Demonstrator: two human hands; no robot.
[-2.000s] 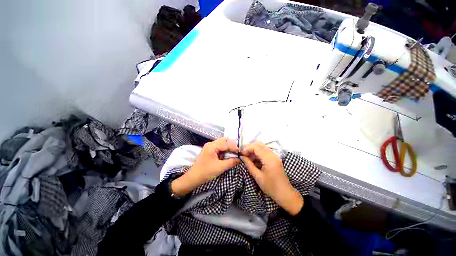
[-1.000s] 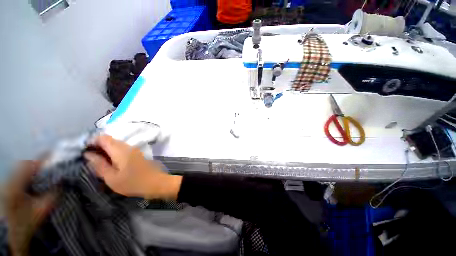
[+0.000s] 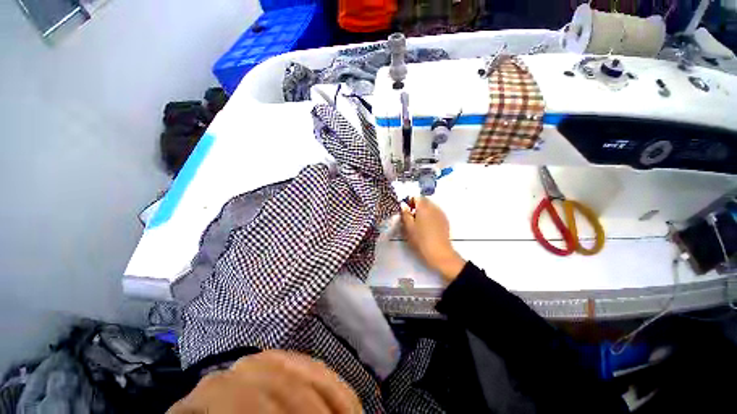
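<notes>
The checked garment (image 3: 283, 242) lies over the table's front left part and hangs down over the edge, with pale lining (image 3: 360, 319) showing below. Its upper end reaches the needle area of the sewing machine (image 3: 404, 158). My right hand (image 3: 427, 234) holds a small dark edge of the garment just in front of the presser foot, fingertips pinched. My left hand (image 3: 271, 386) is at the bottom edge, blurred and partly cut off, over the lower garment; its fingers are hidden, so its hold cannot be told.
Red and yellow scissors (image 3: 567, 226) lie right of the needle. A plaid scrap (image 3: 511, 109) drapes over the machine head. A thread cone (image 3: 618, 34) stands behind. Grey cloth (image 3: 303, 79) lies in the trough, a blue crate (image 3: 263, 44) behind, and a work pile (image 3: 105, 356) at lower left.
The garment has moved from the lap, then the left side, onto the table up to the needle. My right hand has moved right to the presser foot. The view has turned toward the machine.
</notes>
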